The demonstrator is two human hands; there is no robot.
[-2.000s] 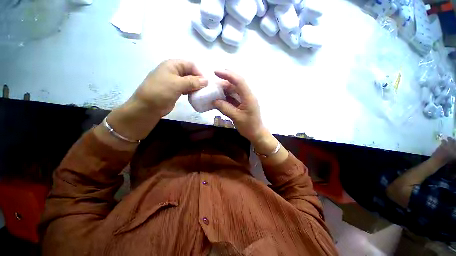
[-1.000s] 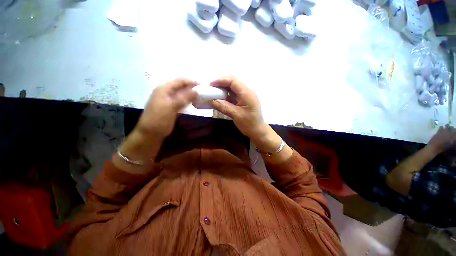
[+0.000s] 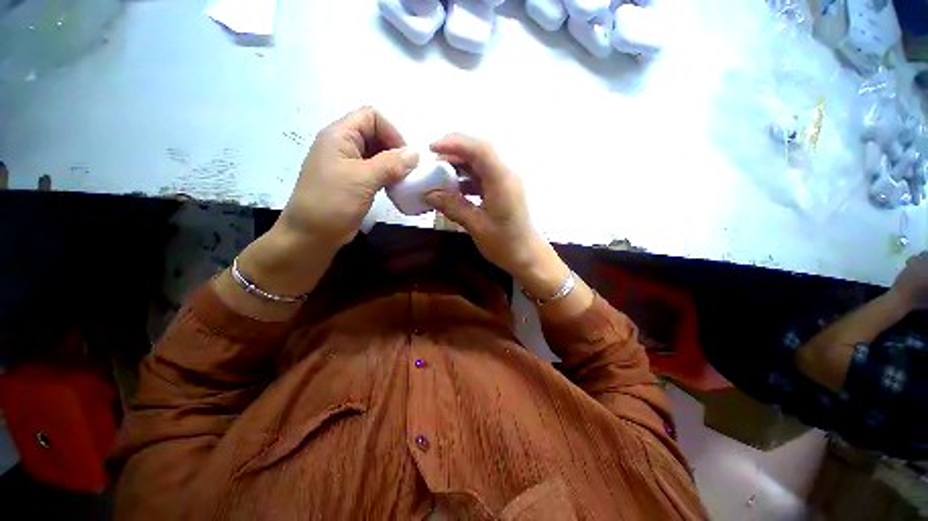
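A glossy white rounded case [image 3: 415, 190] is held just above the bench's front edge, in front of my body. My right hand [image 3: 486, 196] grips its right side between thumb and fingers. My left hand [image 3: 351, 175] has thumb and forefinger pinched at the case's upper left. Whether a thin film is between those fingertips cannot be told. A small pale piece shows below my left hand near the bench edge, too unclear to name. A pile of similar white cases [image 3: 469, 24] lies at the top centre, cut by the frame's edge.
White sheets [image 3: 247, 17] lie at the upper left of the white bench [image 3: 153, 127]. A clear bag [image 3: 51, 36] is at the far left. Clear bags of white pieces [image 3: 892, 168] are at the right. A person's arm [image 3: 845, 336] rests at the right. Red stools and a cardboard box are below.
My left hand was blurred and lower a second ago; it is now higher, pinching at the case's upper left. The case is tilted differently. The pile sits higher in view.
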